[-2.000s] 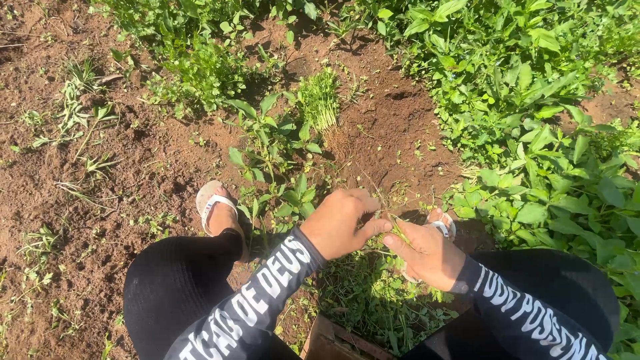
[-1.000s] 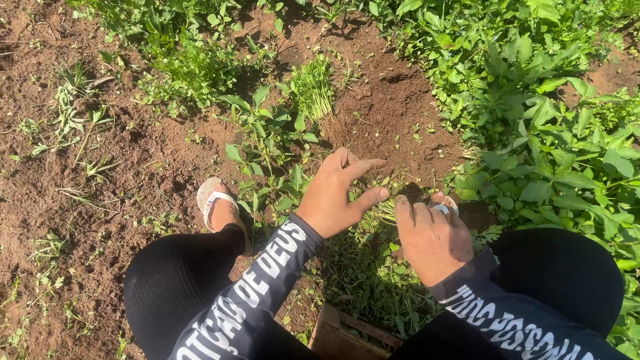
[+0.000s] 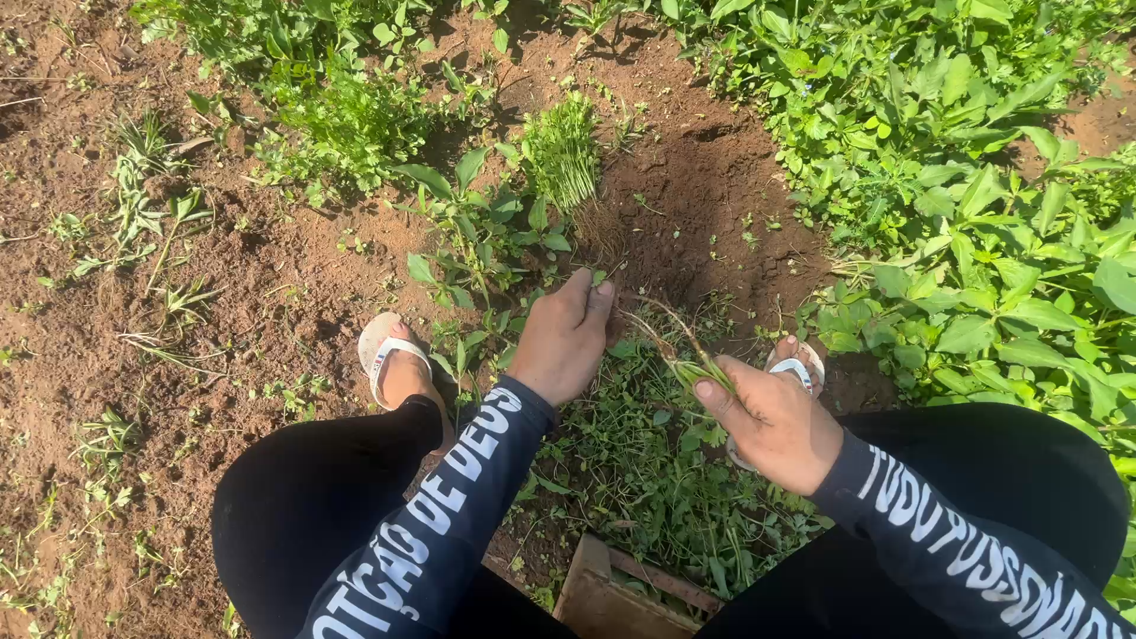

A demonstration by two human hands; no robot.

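Note:
My right hand grips a few green stems with thin brown roots, the roots pointing up and left. My left hand is just left of those roots, thumb and forefinger pinched together; whether a small bit is between them I cannot tell. Beyond my left hand, a bundle of leafy green seedlings lies on the soil, its pale stems and fine roots toward me. Loose pulled greens cover the ground below my hands, between my legs.
A wooden crate stands at the bottom between my knees. My sandaled feet are planted on either side. Dense leafy plants grow at right, a feathery-leaved clump at upper left. Reddish bare soil lies left, with scattered weeds.
My left hand has gone from spread fingers to a pinch. My right hand has turned, so the stems and roots in it now show plainly.

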